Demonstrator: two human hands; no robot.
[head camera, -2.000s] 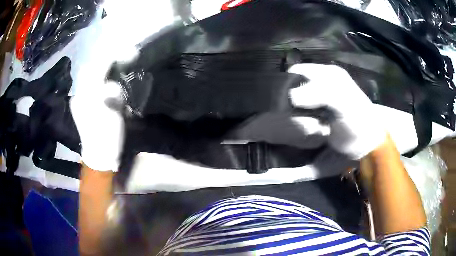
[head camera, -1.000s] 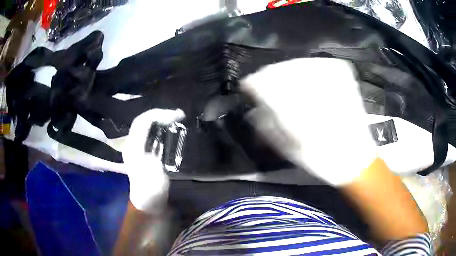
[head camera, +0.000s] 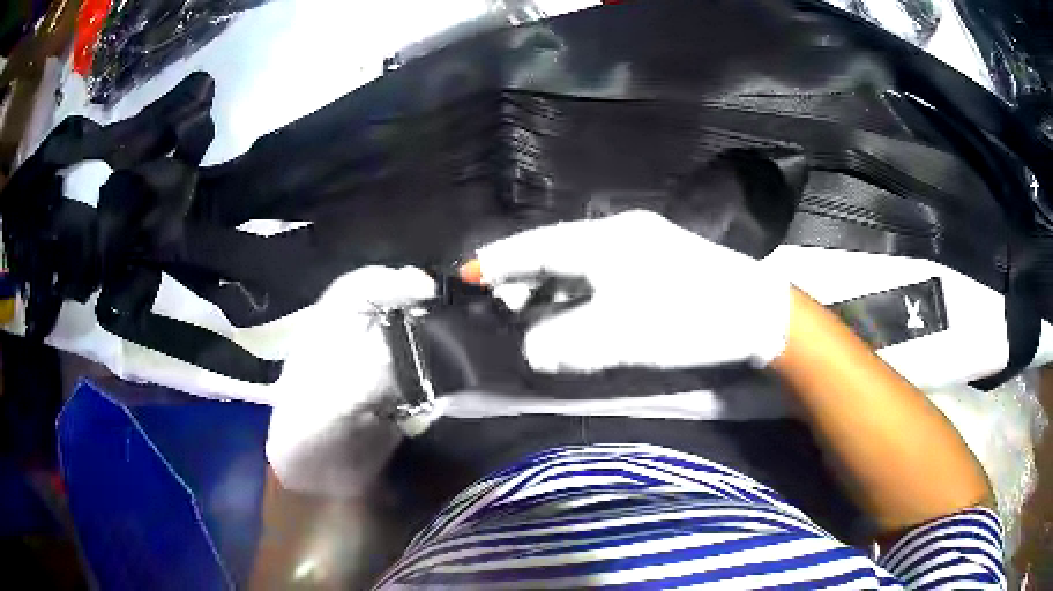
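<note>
My left hand (head camera: 341, 375), in a white glove, is closed around a silvery rectangular belt buckle (head camera: 412, 360) in front of me. A black belt strap (head camera: 468, 352) runs from the buckle to the right, under my right hand. My right hand (head camera: 647, 294), gloved with one fingertip bare, pinches the strap near the buckle; what lies between its fingertips is hard to tell. A strap end with a small white mark (head camera: 895, 318) shows right of my right wrist. A curled black strap part (head camera: 745, 196) rises behind my right hand.
A wide belt stack (head camera: 381, 150) spans the table behind my hands, with loose looping ends (head camera: 150, 208) at left. Shiny bagged belts (head camera: 162, 46) lie at upper left. A blue chair or bin (head camera: 133, 491) is at lower left.
My right hand has come down and left to the strap beside the buckle. My left hand still holds the buckle, now turned slightly. The marked strap end at right shows more.
</note>
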